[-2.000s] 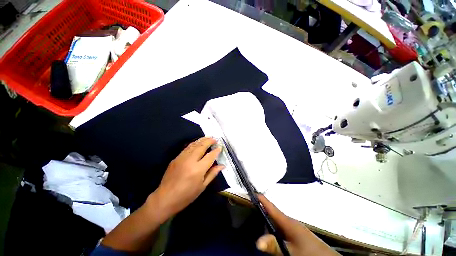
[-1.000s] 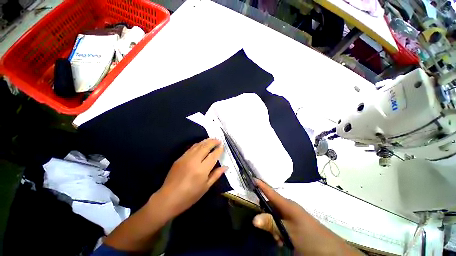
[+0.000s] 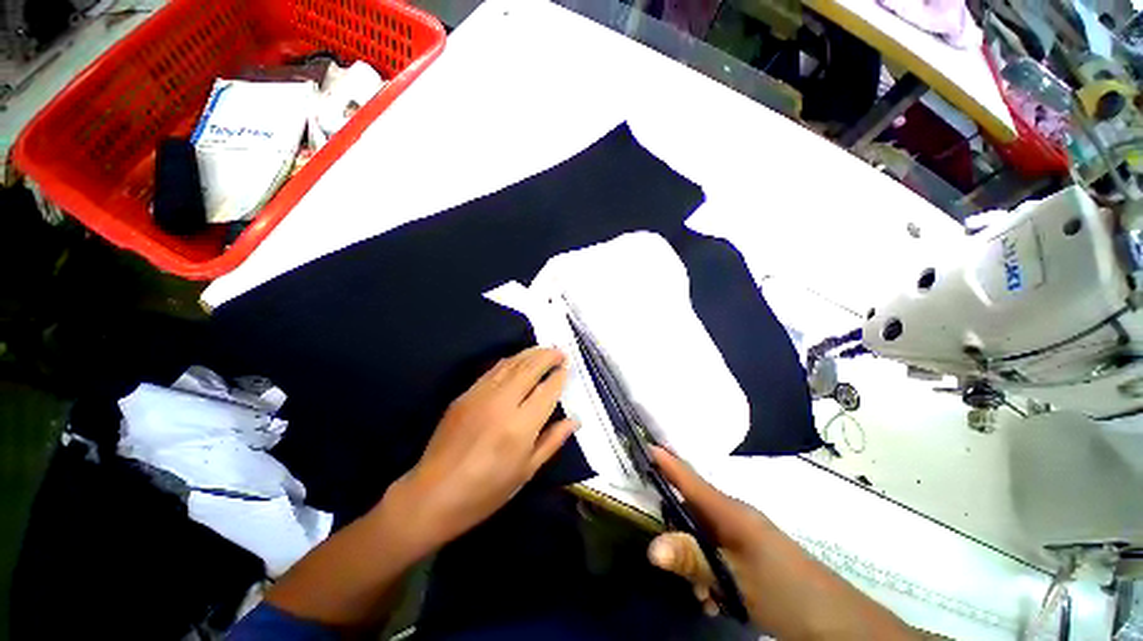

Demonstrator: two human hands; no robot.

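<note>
A dark garment panel (image 3: 364,313) lies on the white table and hangs over its near edge. A white pocket bag (image 3: 664,332) with a rounded end lies on it. My right hand (image 3: 721,532) holds black fabric shears (image 3: 614,401), their blades pointing up and left along the left side of the pocket bag. Whether the blades are in the cloth I cannot tell. My left hand (image 3: 495,432) rests on the dark panel, with its fingertips on the white strip (image 3: 579,398) left of the blades. It seems to press the cloth flat, not grip it.
A red plastic basket (image 3: 94,219) with a white packet stands at the table's left corner. A white sewing machine head (image 3: 1003,294) stands at the right. A heap of black and white pieces (image 3: 207,451) lies at the lower left. Another table (image 3: 928,56) is behind.
The shears have shifted slightly on the white cloth, and my right hand with them. My left hand stays at the strip. The whole view has shifted a little as the head moved.
</note>
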